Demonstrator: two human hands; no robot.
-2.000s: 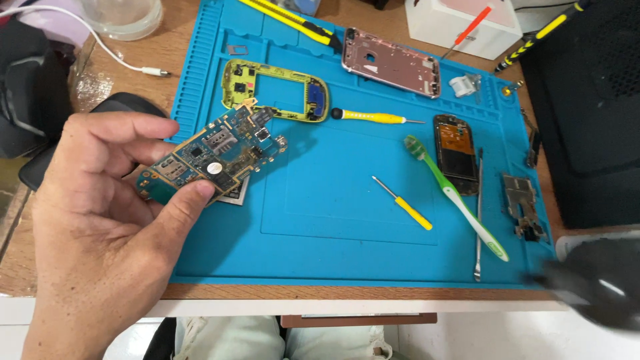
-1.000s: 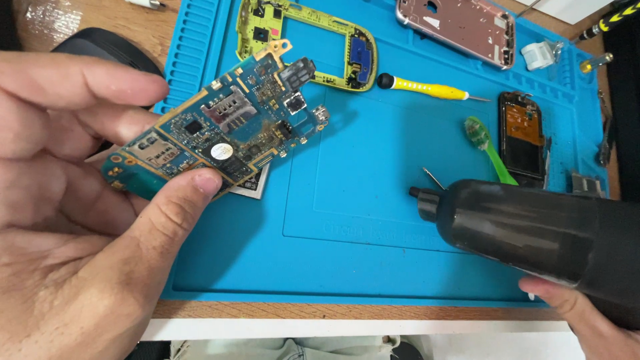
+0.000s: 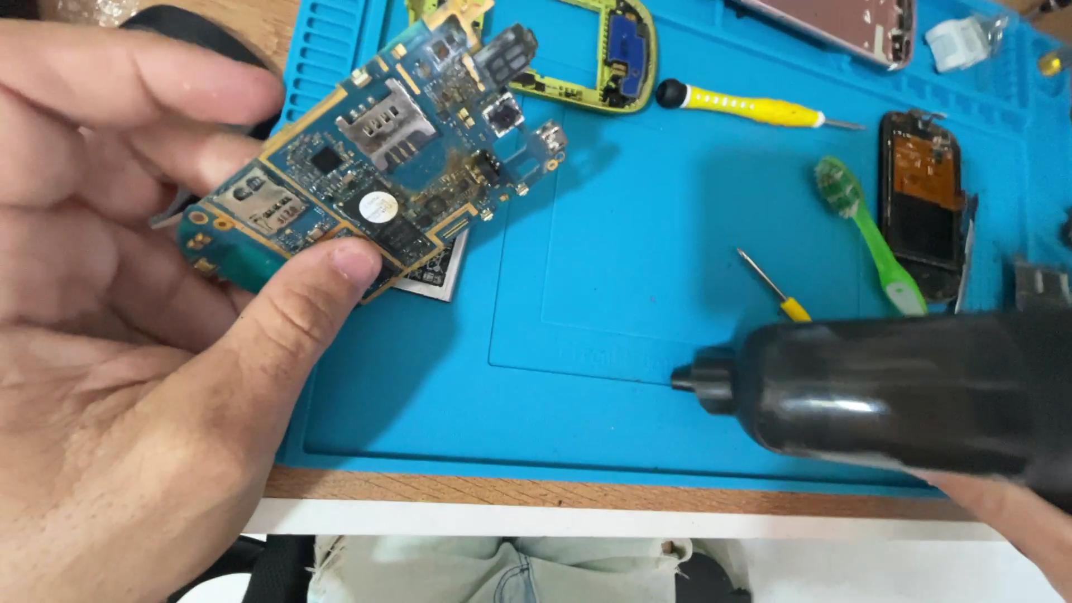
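My left hand (image 3: 193, 352) grips a phone circuit board (image 3: 402, 142) by its lower left edge, thumb across the front, held tilted above the blue silicone repair mat (image 3: 620, 251). On the right, my right hand (image 3: 1005, 519), mostly hidden, holds a black bottle-shaped tool with a narrow nozzle (image 3: 879, 394), which points left toward the board without touching it. Part of a phone battery (image 3: 440, 272) shows on the mat beneath the board. A small yellow-handled screwdriver (image 3: 775, 285) lies partly behind the black tool.
Behind lie a yellow-green phone frame (image 3: 632, 59), a yellow screwdriver (image 3: 745, 106) and a pink phone housing (image 3: 846, 25). To the right are a green toothbrush (image 3: 871, 239) and a dark phone screen assembly (image 3: 921, 201). The wooden table edge (image 3: 502, 490) runs along the front.
The black tool, a blur at the lower right two seconds ago, now extends over the mat in my right hand. My left hand keeps hold of the board. The view has moved closer.
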